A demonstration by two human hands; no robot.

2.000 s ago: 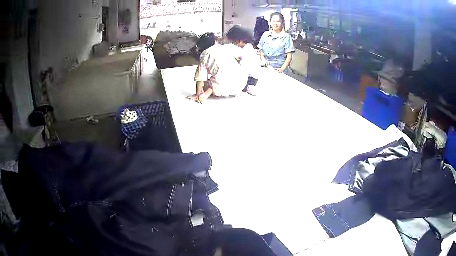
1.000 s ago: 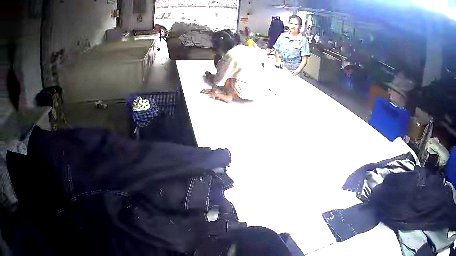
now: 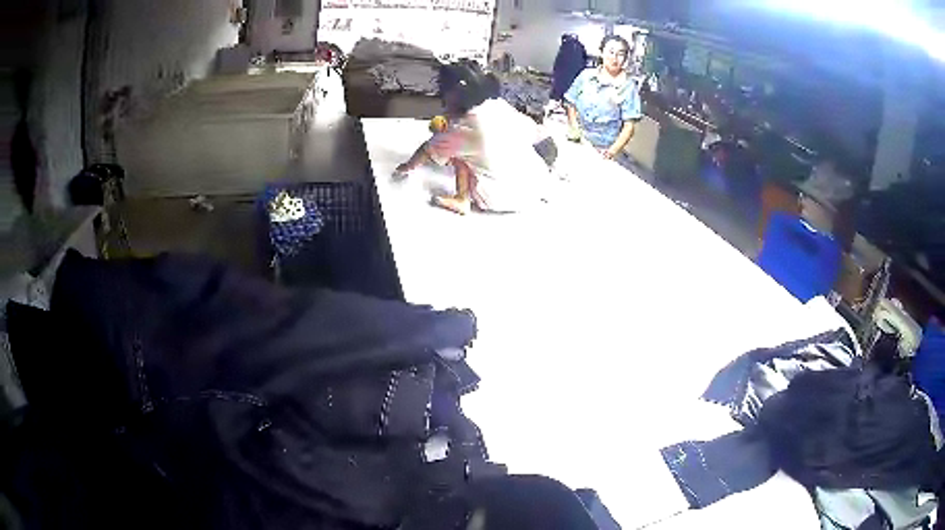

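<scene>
A large dark navy denim garment [image 3: 301, 404] with pale stitching lies crumpled over the near left end of the white table [image 3: 539, 311]. A sleeve-like part [image 3: 363, 331] reaches right and ends in a squared edge. A small white patch [image 3: 436, 446] shows near its stitched panel. A rounded dark piece [image 3: 528, 502] lies at the bottom edge; what it belongs to is unclear. I cannot make out my left hand or my right hand in the frame.
More dark and pale grey-blue denim [image 3: 839, 424] lies at the table's right edge. A blue basket [image 3: 347, 207] stands left of the table. Blue bins [image 3: 798, 256] stand at right. A child [image 3: 482, 155] is on the far table end; a person [image 3: 603, 109] stands beyond.
The view has shifted, moving the scene rightward in the picture. The child on the table has changed pose, and an orange object now shows by the child. The denim keeps nearly the same shape.
</scene>
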